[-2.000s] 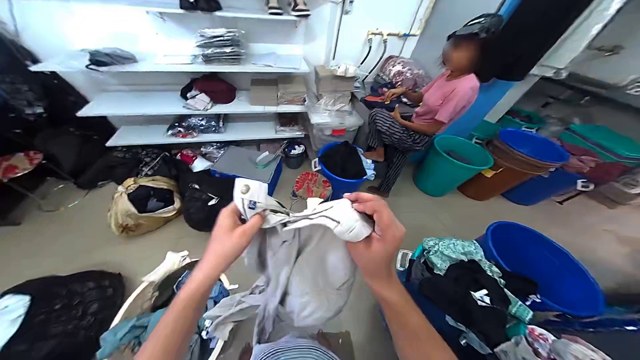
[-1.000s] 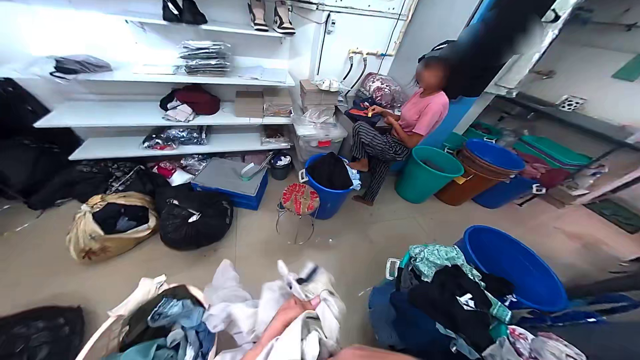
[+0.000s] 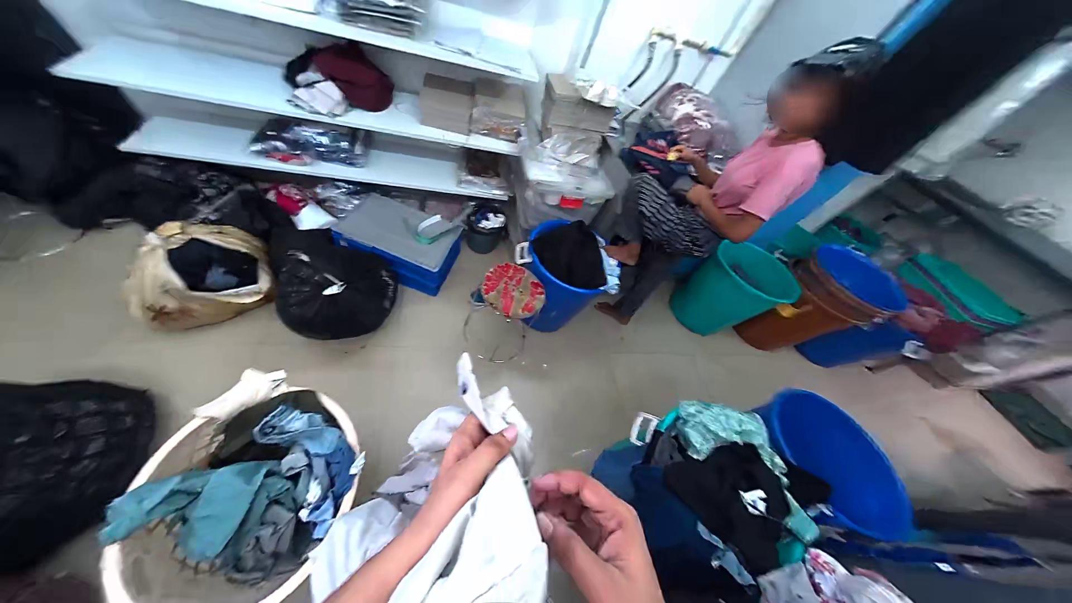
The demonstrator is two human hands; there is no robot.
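Observation:
A white garment [image 3: 494,536] hangs bunched at the bottom middle of the view. My left hand [image 3: 473,456] grips its upper part between thumb and fingers, with a folded end sticking up above them. At the garment's right edge is my right hand [image 3: 586,528], its fingers curled and the thumb close to the cloth; whether it pinches the edge is unclear. Left of the garment stands a round white-rimmed basket [image 3: 343,419] holding blue and teal clothes [image 3: 226,502]. To the right, black and green-patterned clothes [image 3: 729,477] are heaped in a tub.
A blue tub [image 3: 837,461] is at the right. Beyond lie a stool [image 3: 513,291], a blue bin of dark cloth [image 3: 557,306], a black bag [image 3: 335,289] and an open sack [image 3: 197,306]. A person [image 3: 770,180] in pink sits near a green bin [image 3: 733,289]. Shelves [image 3: 201,84] line the wall.
Two seconds ago both hands held the garment's top edge spread apart. Now it hangs bunched from my left hand, with my right hand at its side.

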